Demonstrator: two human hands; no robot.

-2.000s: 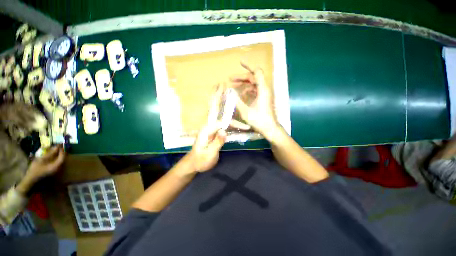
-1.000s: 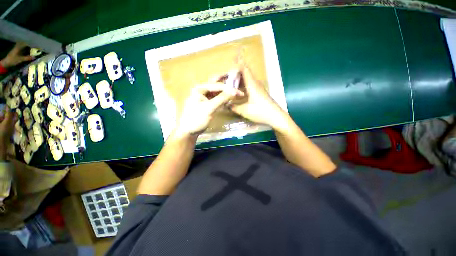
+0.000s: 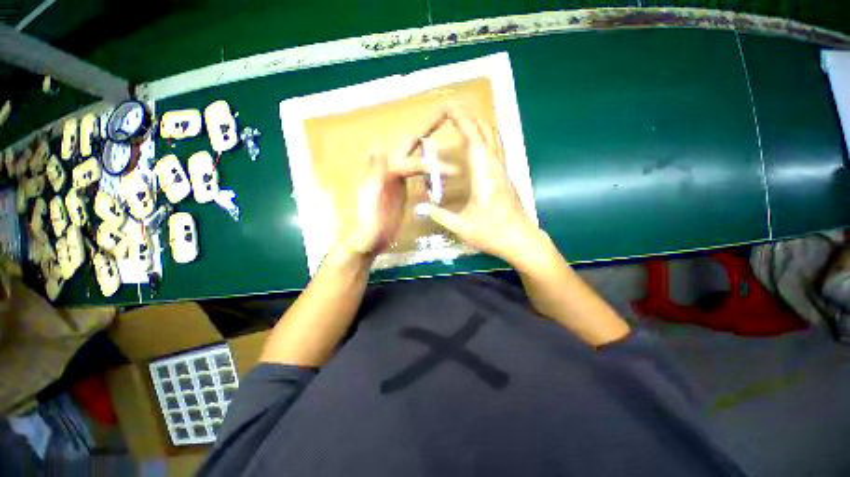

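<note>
A small pale, whitish piece (image 3: 433,171) is seen narrow side on between my two hands, over the tan work mat (image 3: 345,140) with its white border. My left hand (image 3: 380,207) is on its left side, with fingertips touching the piece. My right hand (image 3: 486,200) is on its right, fingers spread and curved around it, thumb near its lower end. The image is blurred, so I cannot tell what the piece is or exactly which fingers bear it.
Several cream housings (image 3: 184,237) lie on the green bench at the left, with silvery wired parts (image 3: 227,202) and two dark rings (image 3: 125,121). An open carton with a white grid tray (image 3: 194,395) stands below. A red stool (image 3: 718,296) is at lower right.
My hands have moved apart a little, and my right fingers have opened around the pale piece. The other person's hands at the left edge are gone from view. The view has shifted slightly.
</note>
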